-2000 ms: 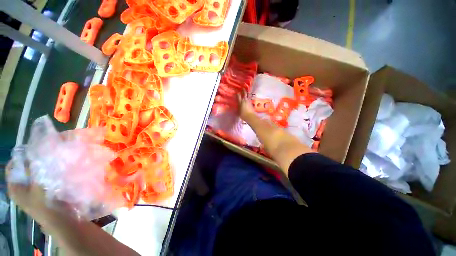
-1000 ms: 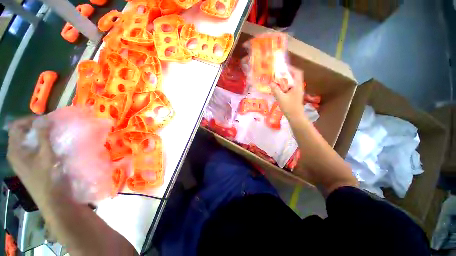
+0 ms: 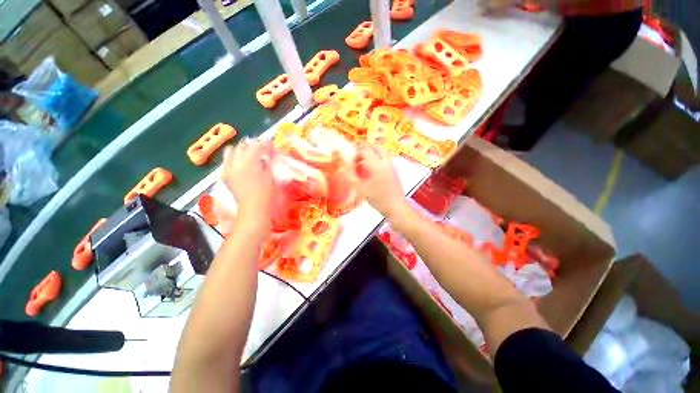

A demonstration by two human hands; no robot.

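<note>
Orange plastic housings lie in a loose heap along the white bench. My left hand is at the left side of the near heap, against a blurred clear plastic bag. My right hand is at the right side of the same bag, over the heap. Between my hands, the clear plastic bag covers orange parts; its edges are blurred. The open supply carton stands beside the bench with orange parts and pale sheets inside.
Single orange parts sit on the green conveyor belt behind white posts. A metal-and-black device and a black electric screwdriver are at left. A waste carton holds white bags. Another person stands at the bench's far end.
My right hand has moved from above the supply carton to the bench heap, bringing bagged housings beside my left hand. The view has turned left, showing more conveyor and the bench device.
</note>
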